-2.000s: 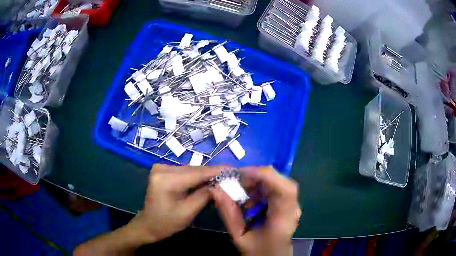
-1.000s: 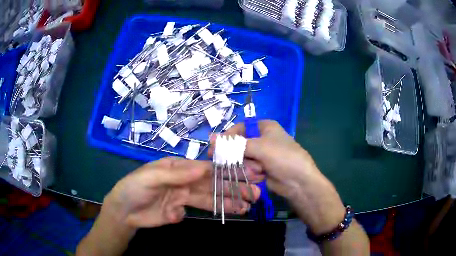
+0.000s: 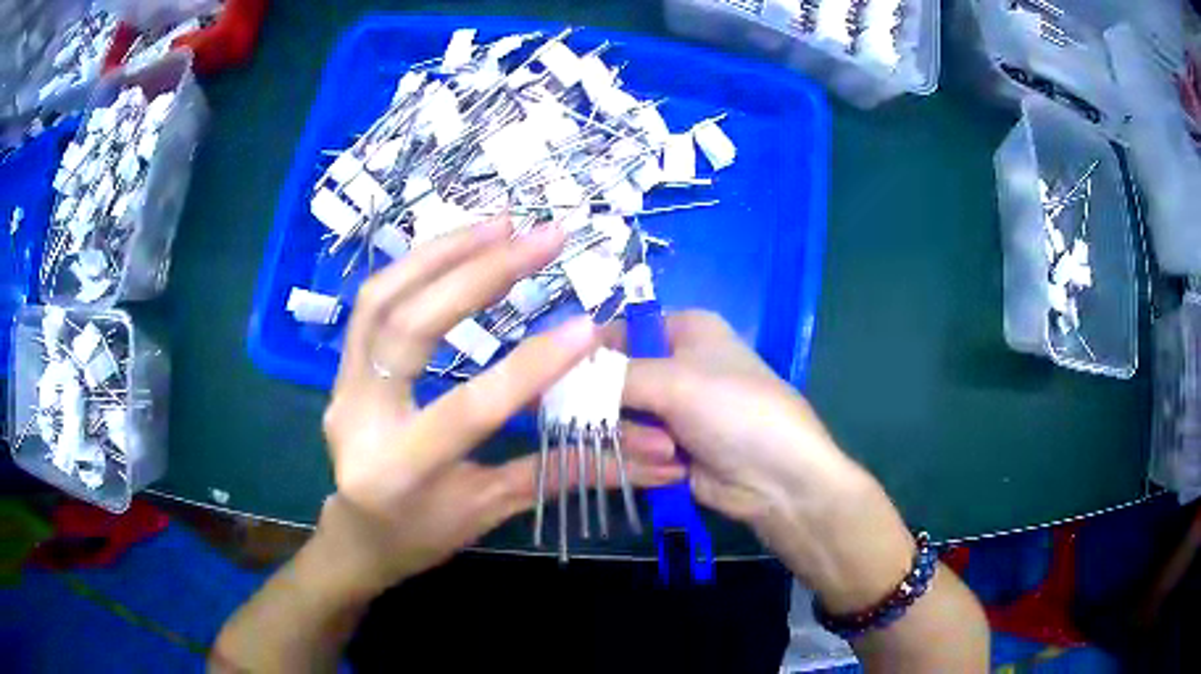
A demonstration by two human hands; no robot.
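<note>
A bunch of several thin metal rods with white flag labels (image 3: 584, 391) is fanned in front of me, labels up and bare rod ends pointing down. My right hand (image 3: 738, 415) holds the bunch at its labels and also holds the blue-handled tool (image 3: 673, 507), whose metallic tip points up over the tray. My left hand (image 3: 422, 395) has its fingers spread, with the fingertips beside the labels and a lower finger behind the rods; whether it grips them I cannot tell. The blue tray (image 3: 777, 250) beyond my hands holds a loose heap of labelled rods (image 3: 514, 145).
Clear tubs with labelled rods stand at the left (image 3: 152, 395), upper left (image 3: 178, 198) and right (image 3: 1014, 283). A tub of neatly stacked rods (image 3: 909, 73) is at the top right. A red basket (image 3: 224, 40) is at the top left. The dark green bench (image 3: 896, 435) has a curved near edge.
The bunch was end-on, then turned to hang with rod ends down. Since the last earlier frame, my left hand has risen and spread its fingers over the tray's near edge. The tool stays in my right hand.
</note>
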